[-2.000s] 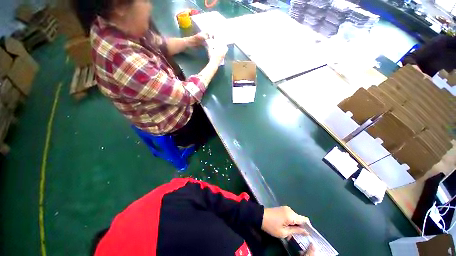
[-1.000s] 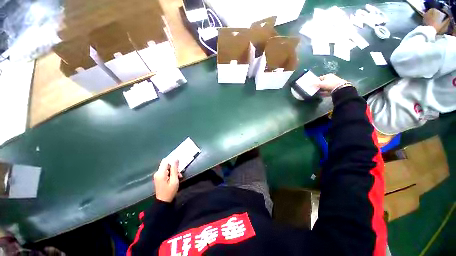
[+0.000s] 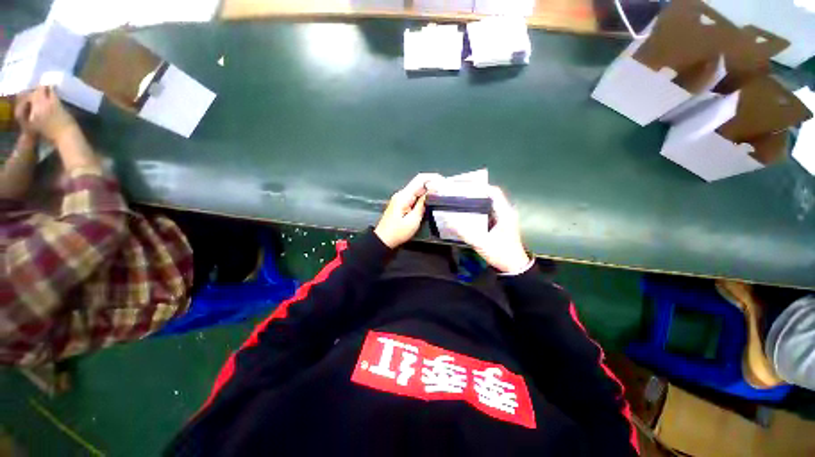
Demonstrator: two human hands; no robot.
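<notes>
My left hand (image 3: 404,214) and my right hand (image 3: 507,234) hold a dark block with white parts (image 3: 460,203) between them at the near edge of the green workbench (image 3: 313,161). A white folded paper shows at the top of the block, against it. The exact type of the block cannot be told. My left hand grips its left side and my right hand its right side. Two short stacks of white leaflets, one on the left (image 3: 433,48) and one on the right (image 3: 499,42), lie side by side at the bench's far side.
Open white cartons with brown flaps (image 3: 715,147) stand at the far right. Another open carton (image 3: 177,100) stands at the left, near a person in a plaid shirt (image 3: 63,241) whose hands are at a white carton (image 3: 46,61). Blue stools (image 3: 693,335) stand below the bench.
My right hand has come in from the right with the dark block. Both hands are now together on the block and white paper in front of me. The view has turned left.
</notes>
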